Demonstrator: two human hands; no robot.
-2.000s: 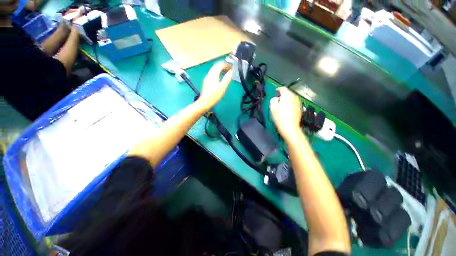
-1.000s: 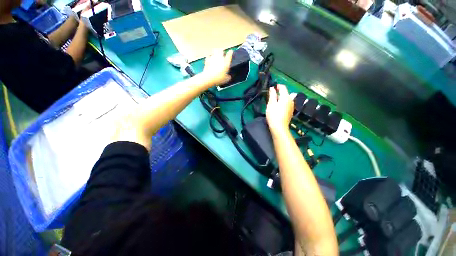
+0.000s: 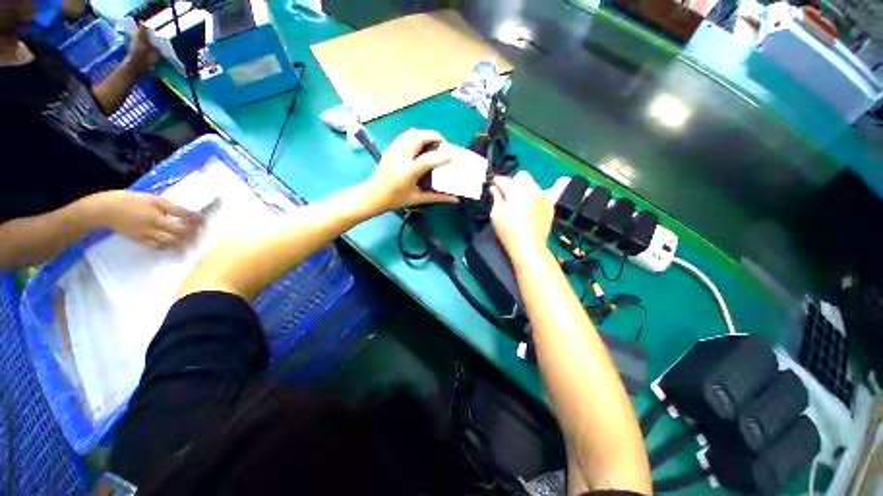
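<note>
My left hand (image 3: pixel 411 170) grips a black unit whose white face (image 3: pixel 459 172) is turned up, above the green bench. My right hand (image 3: pixel 522 206) is at the unit's right end, its fingers closed at the black cord there; the exact grip is partly hidden. Black looped cables (image 3: pixel 496 136) lie just behind the hands, with clear crinkled plastic (image 3: pixel 481 85) at their far end. Another black unit (image 3: pixel 492 270) lies on the bench, partly under my right forearm.
A power strip (image 3: pixel 657 249) with black plugs is at right, several black units (image 3: pixel 744 399) nearer. A cardboard sheet (image 3: pixel 407 60) and a blue box (image 3: pixel 248 73) are at the back. A film-lined blue crate (image 3: pixel 77 438) is at left, a coworker's hand (image 3: pixel 158 221) over it.
The unit in my left hand has turned so its white face shows. My right hand has moved left to meet it. The coworker's hand has come over the crate.
</note>
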